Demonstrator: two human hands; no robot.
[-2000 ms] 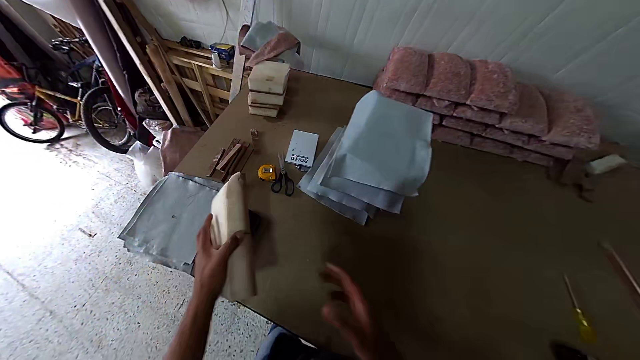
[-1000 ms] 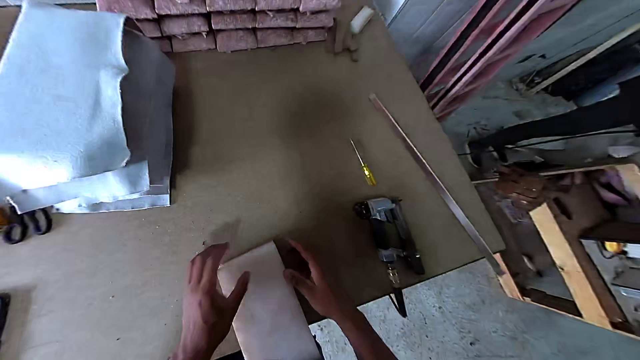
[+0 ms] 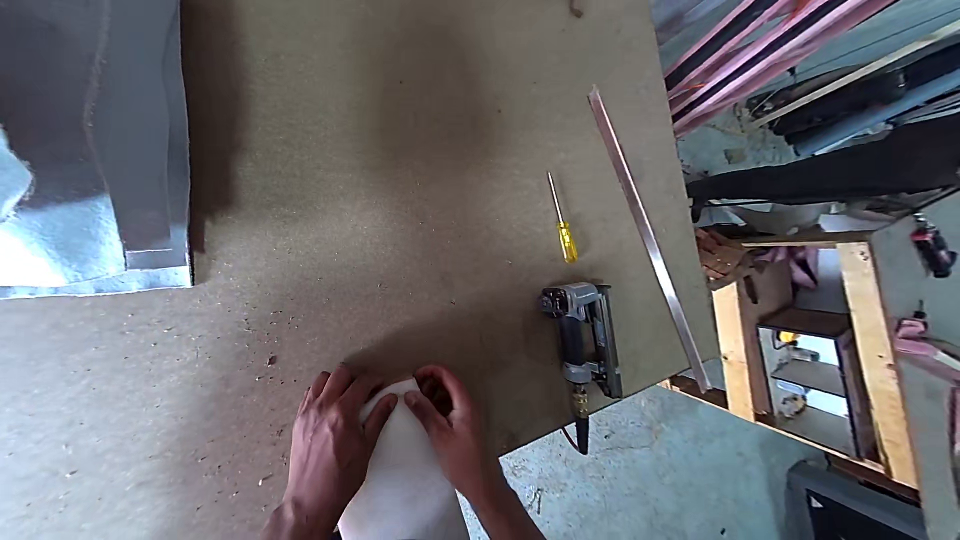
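A pale, flat padded piece (image 3: 409,480), apparently covered in leather or cloth, lies at the near edge of the table, its near part cut off by the frame. My left hand (image 3: 334,431) grips its far left corner, thumb on top. With thumb and bent fingers, my right hand (image 3: 450,427) pinches the far right corner. The fingertips under the far edge are partly hidden. To the right of my hands lies a pneumatic stapler (image 3: 574,330) with a hose fitting. Beyond it is a screwdriver (image 3: 568,241) with a yellow handle.
Grey sheets of leather or fabric (image 3: 142,172) are stacked at the far left of the brown table (image 3: 337,187). A long metal strip (image 3: 649,240) lies along the right side. Past the table's right edge stand a wooden frame (image 3: 881,360) and pink strips (image 3: 750,60).
Two seconds ago my left hand held a pale piece upright, with my right hand apart from it. Now both hands grip the far end of a pale piece. The view has swung right.
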